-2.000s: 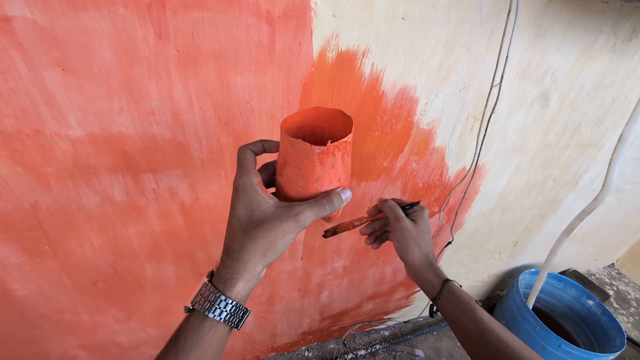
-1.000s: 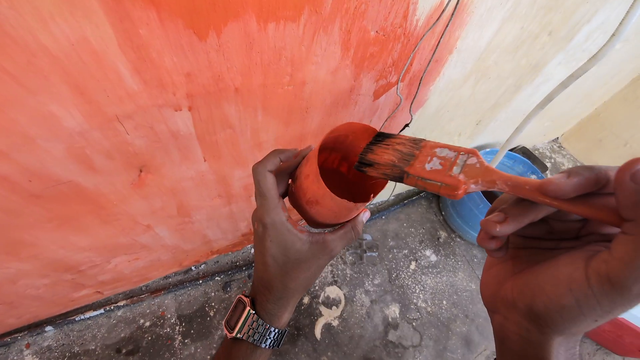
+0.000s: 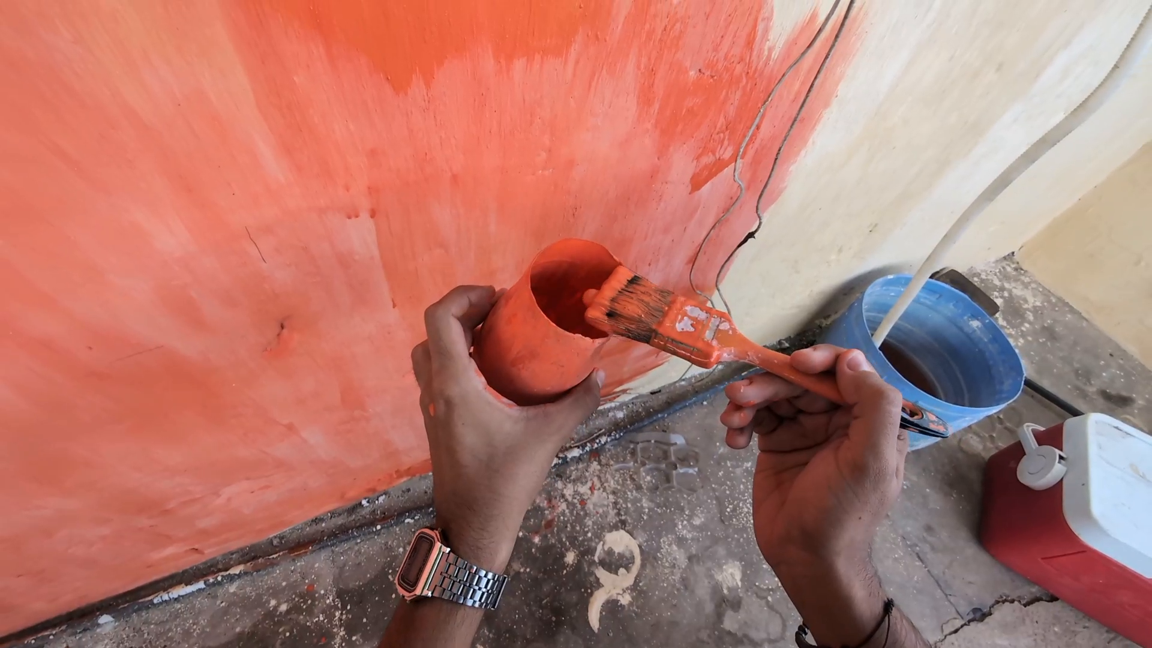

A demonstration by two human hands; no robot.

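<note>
My left hand (image 3: 490,396), with a metal-band watch (image 3: 450,571) on its wrist, holds an orange paint cup (image 3: 535,346) tilted, its mouth facing up and right. My right hand (image 3: 823,441) grips the handle of a flat paintbrush (image 3: 697,328) coated in orange paint. The brush's dark bristles carry thick paint at the tip and lie at the cup's rim, over its opening. Behind the cup is the wall (image 3: 297,225), streaked orange on the left and cream on the right.
A blue bucket (image 3: 985,346) with dark liquid and a pale hose (image 3: 1008,175) stands by the wall at right. A red cooler with a white lid (image 3: 1120,486) sits on the concrete floor (image 3: 702,558). Thin wires (image 3: 774,171) hang down the wall.
Two seconds ago the brush was beside and below the upright cup; now its bristles are at the tilted cup's mouth, loaded with paint. The view has turned down toward the floor.
</note>
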